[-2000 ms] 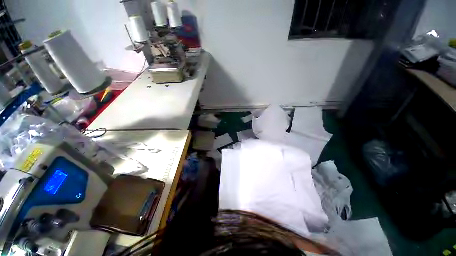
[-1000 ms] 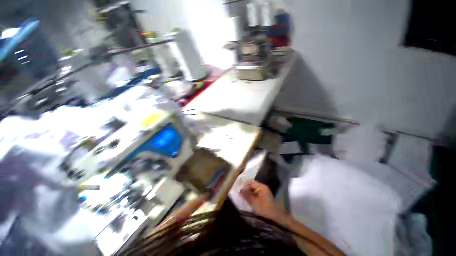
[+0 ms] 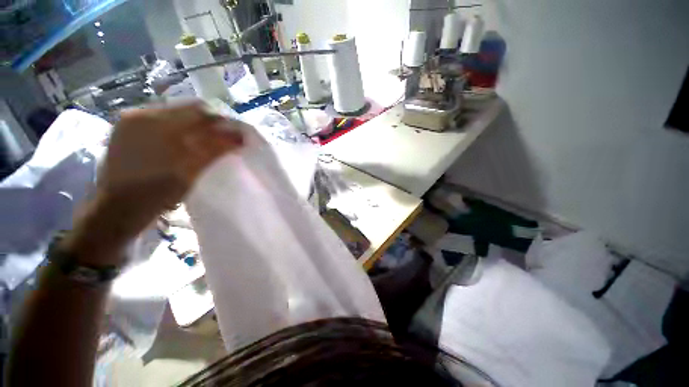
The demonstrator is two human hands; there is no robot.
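My left hand (image 3: 162,147), with a dark band at the wrist, is raised at the left and grips the top of a white fabric piece (image 3: 264,234). The fabric hangs down from the hand towards me, in front of the machine, and hides most of it. Small metal parts of the overlock machine (image 3: 177,238) show to the left of the hanging fabric. My right hand is not visible. More white fabric (image 3: 49,189) lies heaped at the far left.
The machine table (image 3: 378,215) has a light wood edge. White cut pieces (image 3: 514,325) lie low at the right. Thread cones (image 3: 346,75) stand behind the machine. A second sewing machine (image 3: 432,102) stands on the neighbouring table. The brown tray (image 3: 346,233) is partly covered.
The view has turned left. My left hand has come up with a white piece that now covers the machine head. The hand seen near the table edge a second ago is out of sight.
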